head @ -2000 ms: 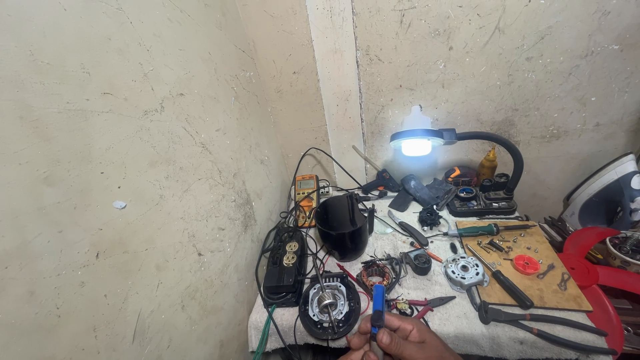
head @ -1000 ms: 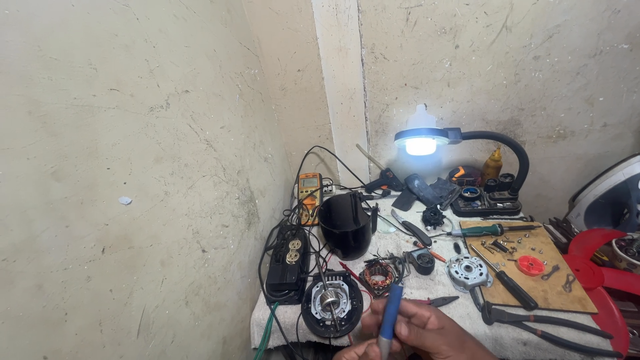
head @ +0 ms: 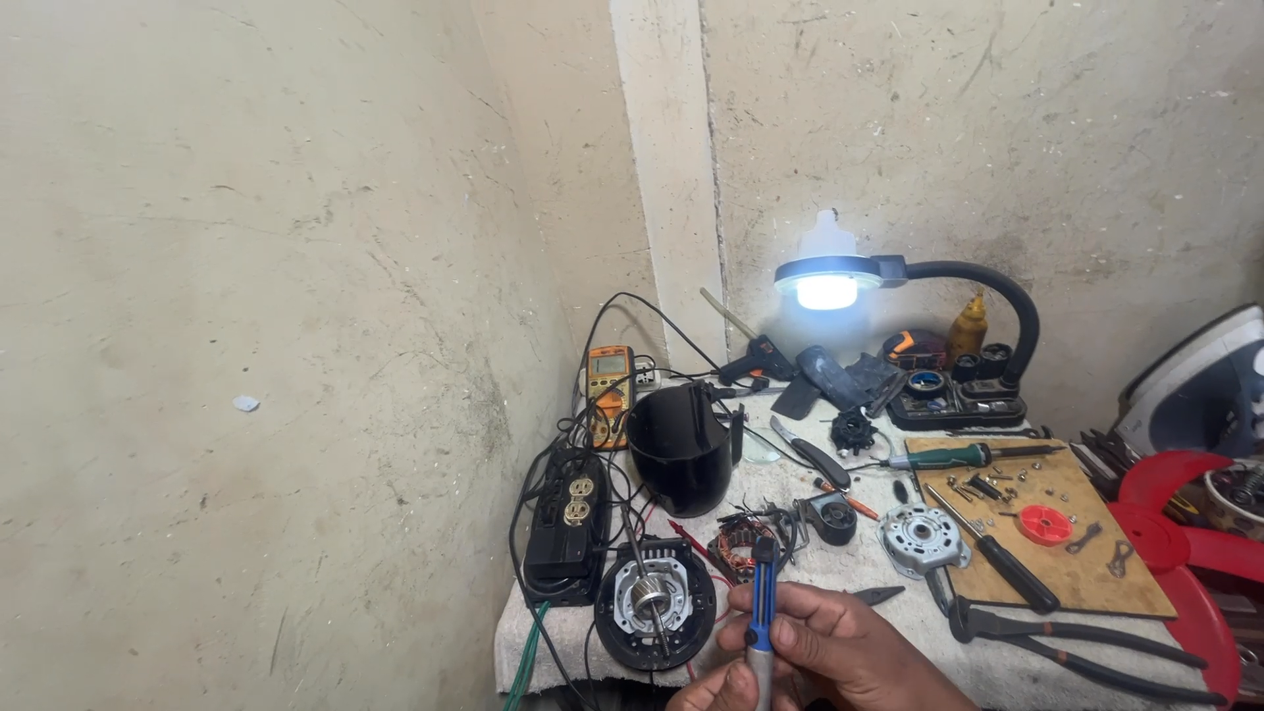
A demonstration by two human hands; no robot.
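Observation:
At the bottom centre, my left hand (head: 719, 688) and my right hand (head: 839, 632) both grip a blue and grey desoldering pump (head: 761, 602), held upright with its dark end up. My right fingers close around its blue part, and my left fingertips are on the grey barrel. Just left of my hands sits a fan motor housing (head: 655, 604) with rotor and shaft. Behind the pump lies a stator with copper windings (head: 746, 548). A pair of pliers, only its jaws (head: 879, 595) showing, lies partly hidden behind my right hand.
A power strip (head: 568, 533), multimeter (head: 610, 395) and black plastic housing (head: 681, 449) stand left. Rightward are a metal motor cover (head: 923, 539), soldering iron (head: 938, 457), screwdriver (head: 1012, 571), end-cutting pincers (head: 1027, 627), wooden board (head: 1116, 583) and red fan blade (head: 1165, 533). A lit lamp (head: 828, 286) hangs behind.
The pump now shows its slotted blue side; one second ago a plain blue face was toward me. Both hands remain on it.

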